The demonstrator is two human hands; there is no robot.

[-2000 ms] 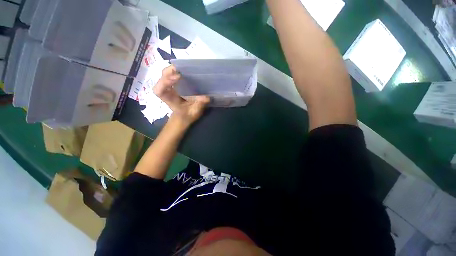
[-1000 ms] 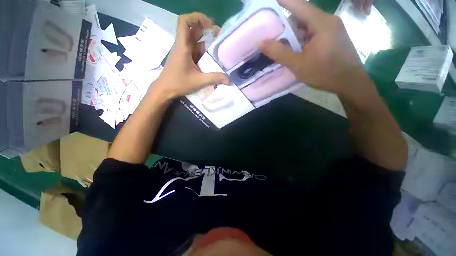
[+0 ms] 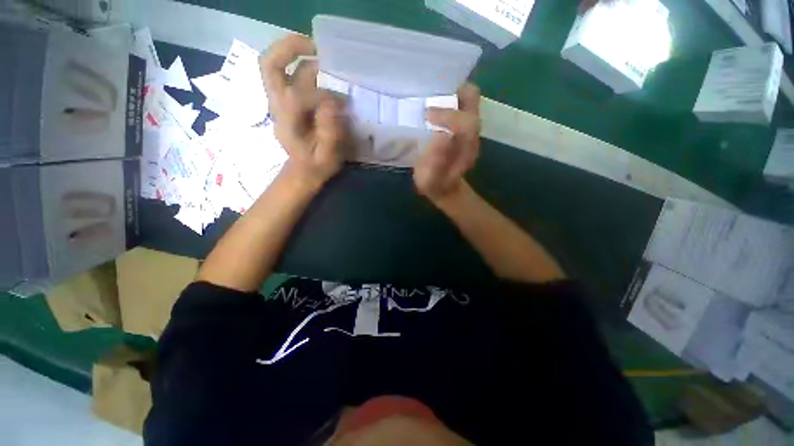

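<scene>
A white-grey retail box is held above the dark bench top, its printed front towards me and its large flap standing up at the back. White tray surfaces show inside the box opening; the pink pieces are not visible. My left hand grips the box's left end, the thumb at the front edge. My right hand grips the right end, its fingers at the small end flap. Some fingers are hidden behind the box.
Stacked open boxes stand at left beside loose paper slips. Kraft cartons are below. Closed packed boxes lie on the green belt behind the pale rail. Printed boxes overlap at right.
The pink-filled tray held in my right hand has gone into the box. The box has turned upright and level, and my right hand has moved onto its right end.
</scene>
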